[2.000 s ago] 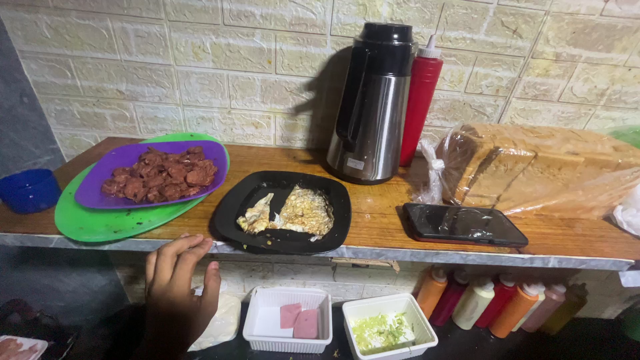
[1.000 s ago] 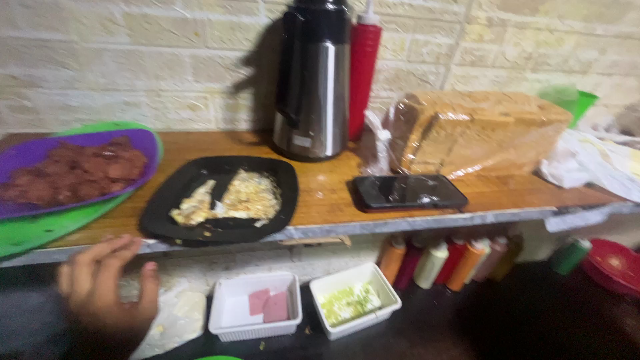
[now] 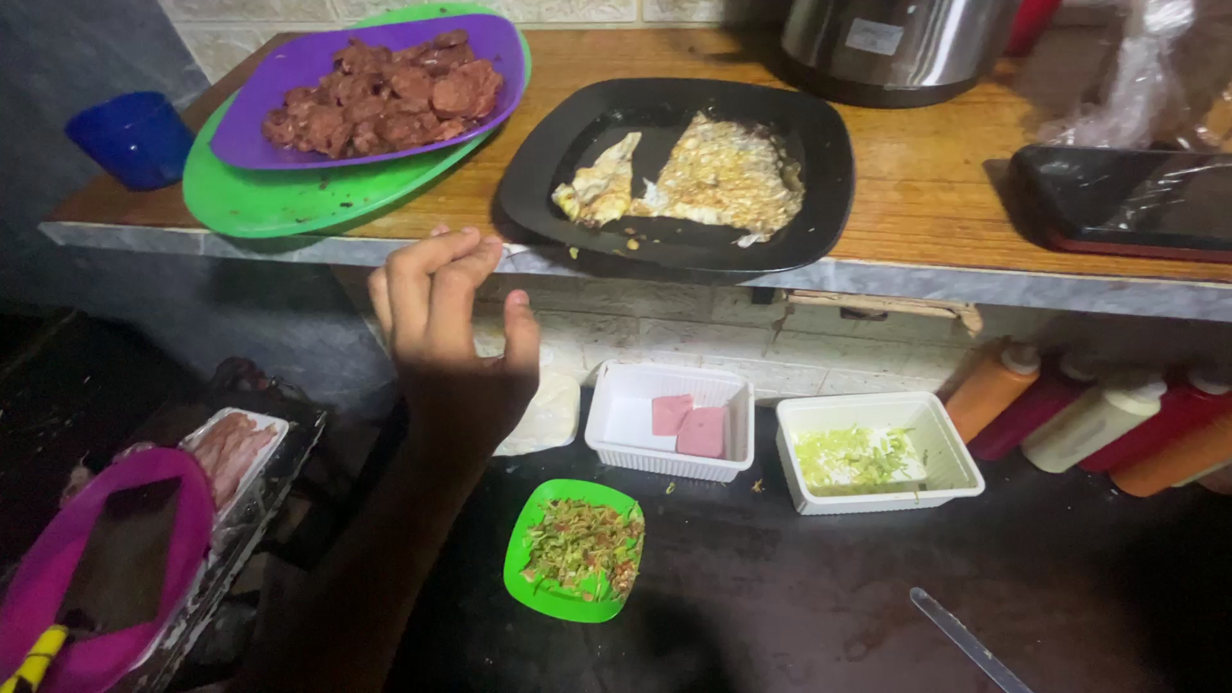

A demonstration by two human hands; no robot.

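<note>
My left hand [image 3: 457, 318] is raised at the front edge of the wooden shelf [image 3: 924, 221], fingers bent and thumb apart, holding nothing. Its fingertips are just left of a black plate [image 3: 539, 207] bearing two pieces of fried egg [image 3: 727, 178]. Whether they touch the shelf edge cannot be told. Further left, a purple plate [image 3: 236, 125] of browned meat pieces [image 3: 395, 96] rests on a green plate [image 3: 250, 212]. Below the hand, a small green dish [image 3: 553, 602] of chopped vegetables [image 3: 582, 544] stands on the dark counter. My right hand is out of view.
White tubs hold pink slices [image 3: 701, 430] and shredded greens [image 3: 857, 457]. Sauce bottles [image 3: 1092, 423] stand right, above a clear flat utensil [image 3: 967, 640]. A blue cup [image 3: 135, 140], steel flask [image 3: 895, 48] and phone [image 3: 1126, 197] are on the shelf. A spatula [image 3: 120, 553] lies on a pink plate [image 3: 29, 577].
The view has swung, now tipped further down, bringing the green dish and pink plate into sight. My left hand remains empty by the shelf edge, left of the black plate's middle.
</note>
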